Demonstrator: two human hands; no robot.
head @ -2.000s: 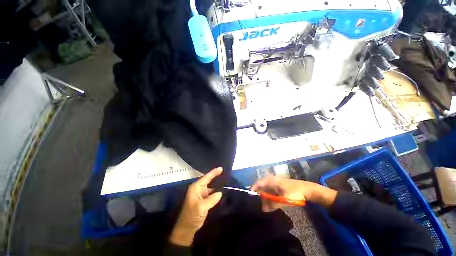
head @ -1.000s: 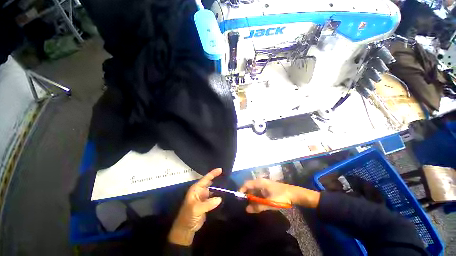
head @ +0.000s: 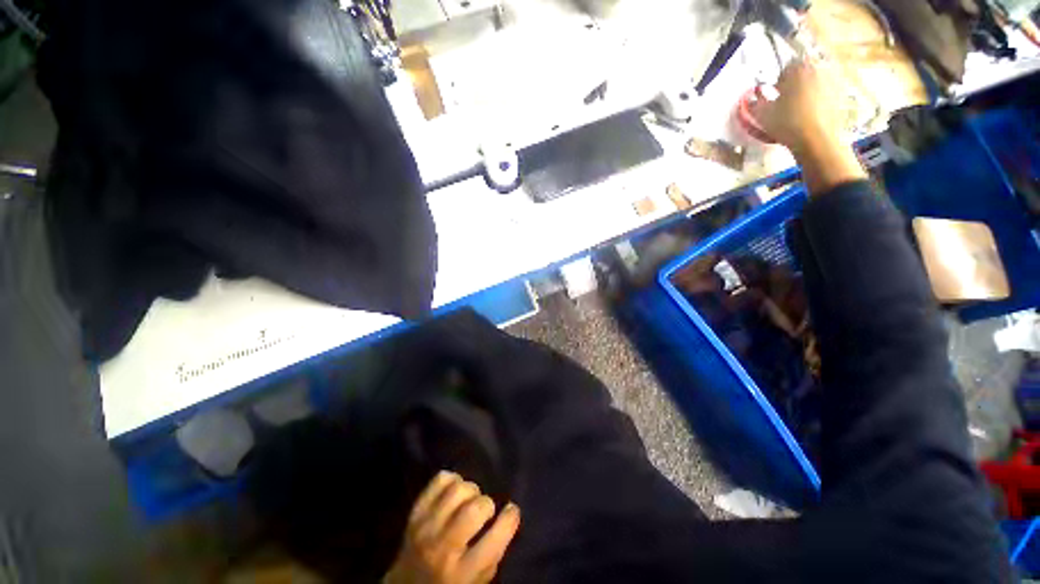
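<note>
The black garment (head: pixel 251 171) lies over the left of the white table (head: pixel 228 337) and hangs over its front edge toward the lap. My left hand (head: pixel 456 534) is low in the picture over the lap, fingers curled on dark cloth; the fingertips' hold is partly hidden. My right hand (head: pixel 812 112) is at the right of the table, with its fingers at the scissors' red handle loop (head: pixel 755 114). The scissors' blades are not clearly visible in the glare.
The sewing machine base (head: pixel 502 69) is at the top. A flat black rectangle (head: pixel 593 154) lies before it, with small brown pieces (head: pixel 715 152) nearby. A blue crate (head: pixel 741 382) holding brown cloth (head: pixel 787 314) is on the floor under my right arm. A stool seat (head: pixel 960 260) is farther right.
My right hand has moved from above the lap to the table's right side with the scissors. My left hand has lowered and its fingers have curled. The view has shifted down and right.
</note>
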